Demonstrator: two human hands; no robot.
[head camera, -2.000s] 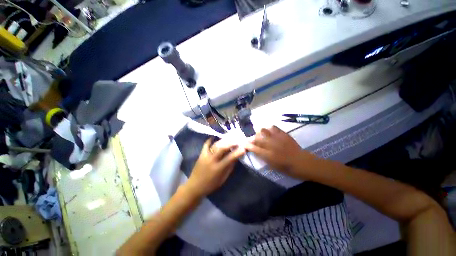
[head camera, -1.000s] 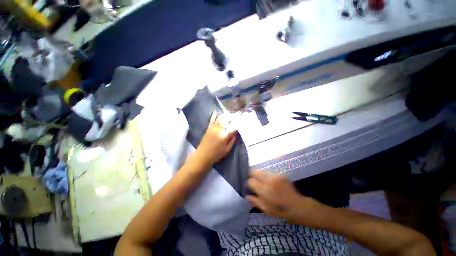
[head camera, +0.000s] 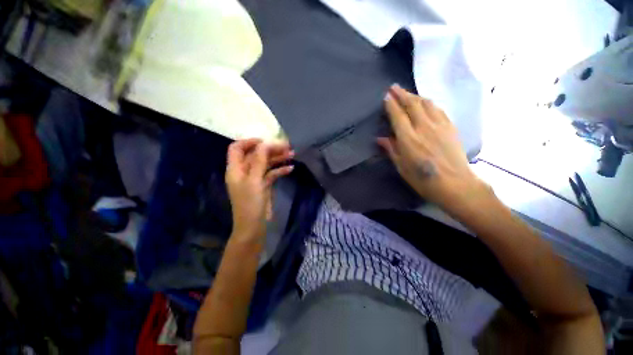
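A dark grey fabric panel (head camera: 298, 76) lies spread over the table's front edge, with a small grey flap or pocket piece (head camera: 351, 151) on it. My right hand (head camera: 427, 142) rests flat on the panel's right part, fingers a little apart. My left hand (head camera: 258, 166) is at the panel's left edge, fingers bent; whether it pinches the cloth is not clear. White fabric (head camera: 444, 83) shows beside and behind the panel.
The machine's needle end (head camera: 604, 90) is at the far right, with dark thread snips (head camera: 585, 199) in front of it. A worn cream board (head camera: 187, 69) is at upper left. Dark blue cloth (head camera: 184, 201) hangs below it. Red cloth (head camera: 154, 324) shows at lower left.
The view has swung left. The grey panel has left the needle area and lies spread out at the table's front. My right hand now lies on it; my left is at its left edge.
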